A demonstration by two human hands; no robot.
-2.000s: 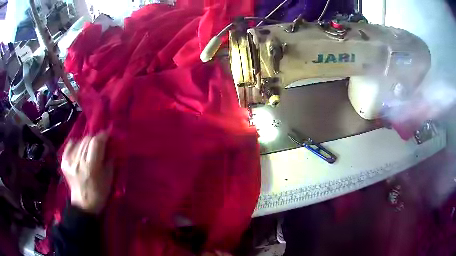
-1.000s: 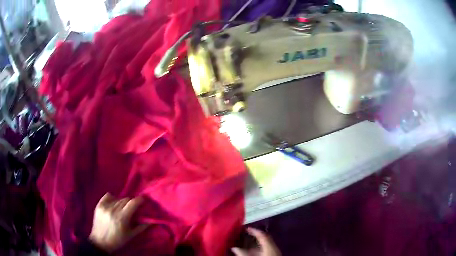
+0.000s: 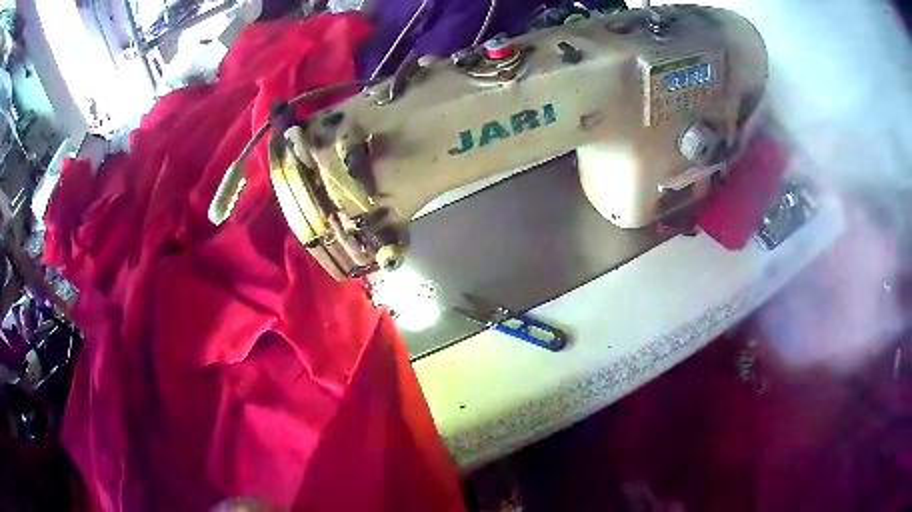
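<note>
The thin red fabric (image 3: pixel 220 350) lies heaped and folded left of the sewing machine (image 3: pixel 500 130), with its right edge by the bright lit spot under the machine's left end. It hangs past the table's front edge. A small part of a hand, probably my left hand (image 3: pixel 243 505), shows at the bottom edge against the fabric; its fingers and grip are cut off. My right hand is not in view. Blue-handled thread snips (image 3: pixel 525 328) lie right of the lit spot, partly on the grey machine bed (image 3: pixel 500 240), with nobody touching them.
The pale table edge (image 3: pixel 600 375) curves along the front. A gooseneck lamp tip (image 3: pixel 228 195) hangs left of the machine head. A red scrap (image 3: pixel 740 200) and shiny metal parts (image 3: pixel 785 215) lie at the right end. Purple fabric (image 3: pixel 450 30) is behind the machine. Clutter fills the far left.
The view has turned, so the machine sits further left and tilted. The left hand has dropped almost out of the picture, and the right hand seen at the bottom a second ago is gone.
</note>
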